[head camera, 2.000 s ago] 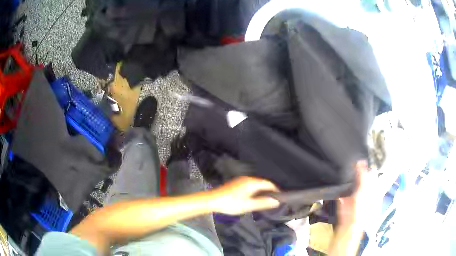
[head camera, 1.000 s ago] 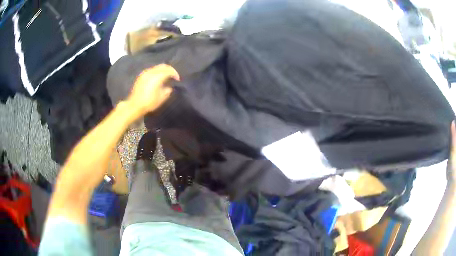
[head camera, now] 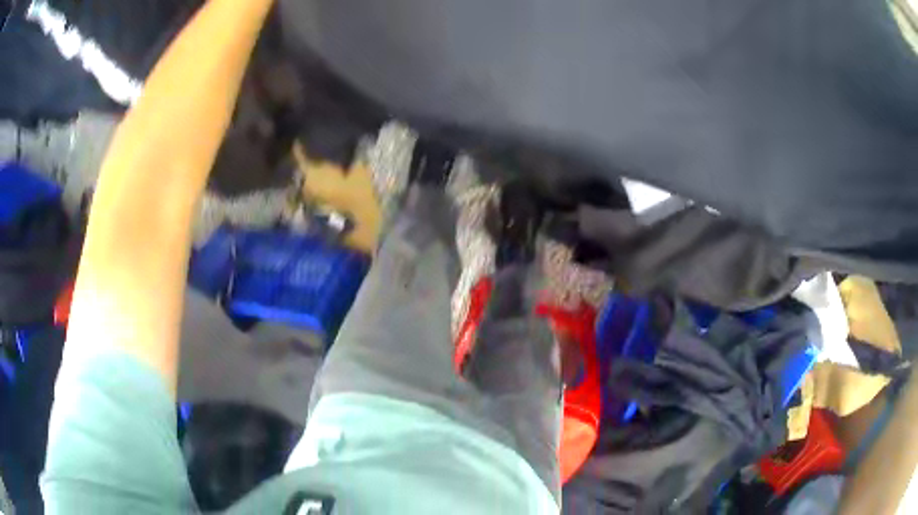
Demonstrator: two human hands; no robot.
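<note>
A large dark charcoal garment panel (head camera: 644, 91) fills the top and upper right of the view, its surface smooth and slightly blurred. A white paper or cloth piece (head camera: 649, 196) shows partly under its lower edge. My left forearm reaches up at the left, and my left hand is cut off by the top edge. Part of my right forearm shows at the lower right edge; my right hand is not visible. What either hand holds cannot be seen.
A blue plastic basket (head camera: 287, 274) and tan paper (head camera: 344, 196) lie on the speckled floor left of my legs. A red stool or crate (head camera: 576, 402) shows by my legs. Dark cloth pieces (head camera: 705, 372), tan scraps (head camera: 871, 317) and a red container (head camera: 805, 453) are at lower right.
The panel has moved up and spread across the top of the view. My left hand, earlier on its left part, has gone out of the top. The view has shifted towards my lap.
</note>
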